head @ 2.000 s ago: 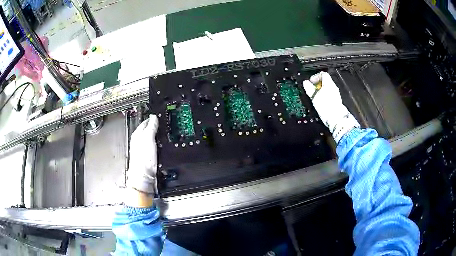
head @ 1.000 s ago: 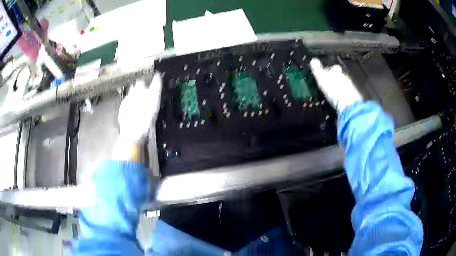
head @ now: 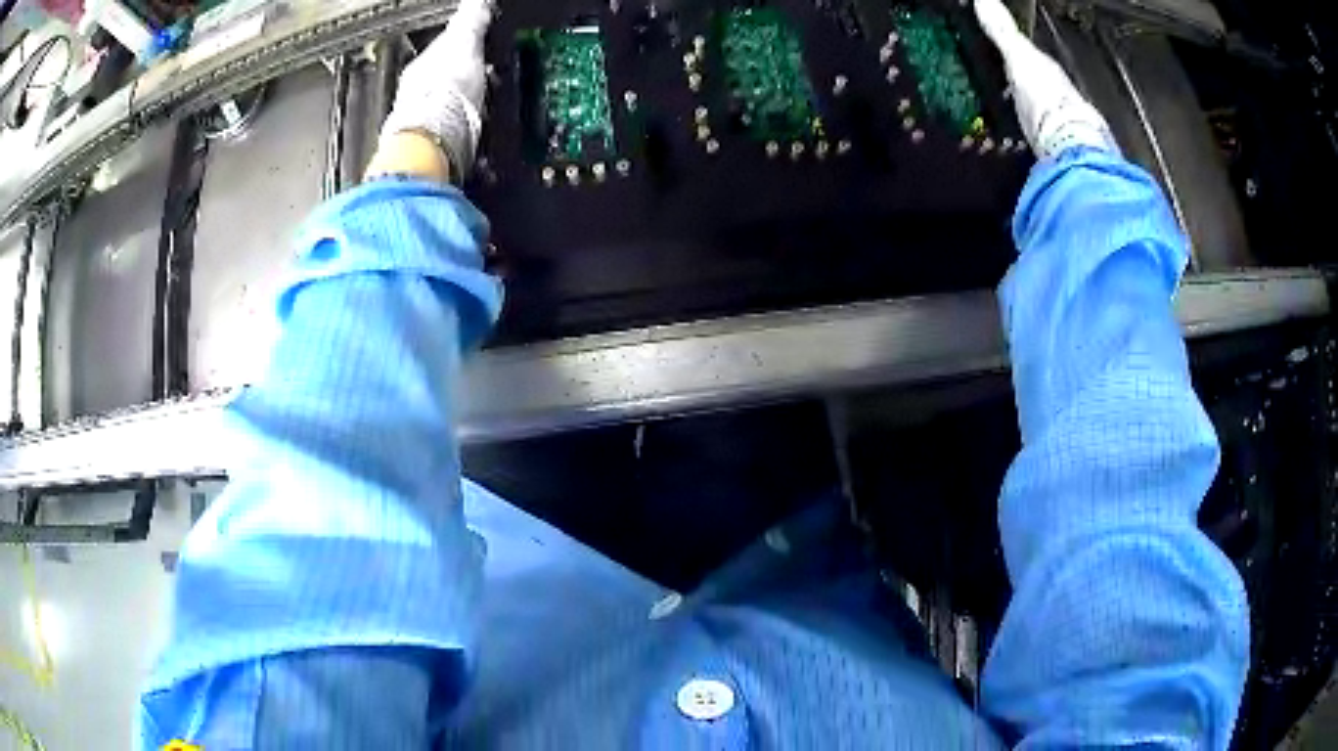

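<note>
A flat black soldering pallet [head: 704, 220] lies on the conveyor rails at the top middle, its upper part cut off by the picture's edge. Three green circuit board areas [head: 763, 81] show in its windows, with small silver screw heads around them. My left hand [head: 443, 88], in a white glove, is at the pallet's left edge, its fingertips at or past the top edge of the picture. My right hand [head: 1039, 81], also gloved, is at the pallet's right edge, its fingertips cut off by the picture's edge. No tool can be seen in either hand.
The near silver rail [head: 734, 357] runs across below the pallet. The far rail [head: 220, 74] shows at the upper left, with grey metal plates [head: 264, 242] between the rails. My blue sleeves and buttoned coat fill the lower part. Dark machinery stands at the right.
The view has tipped down, so the pallet and rails sit higher and the papers and green mat have left the picture. My hands are still at the pallet's two sides.
</note>
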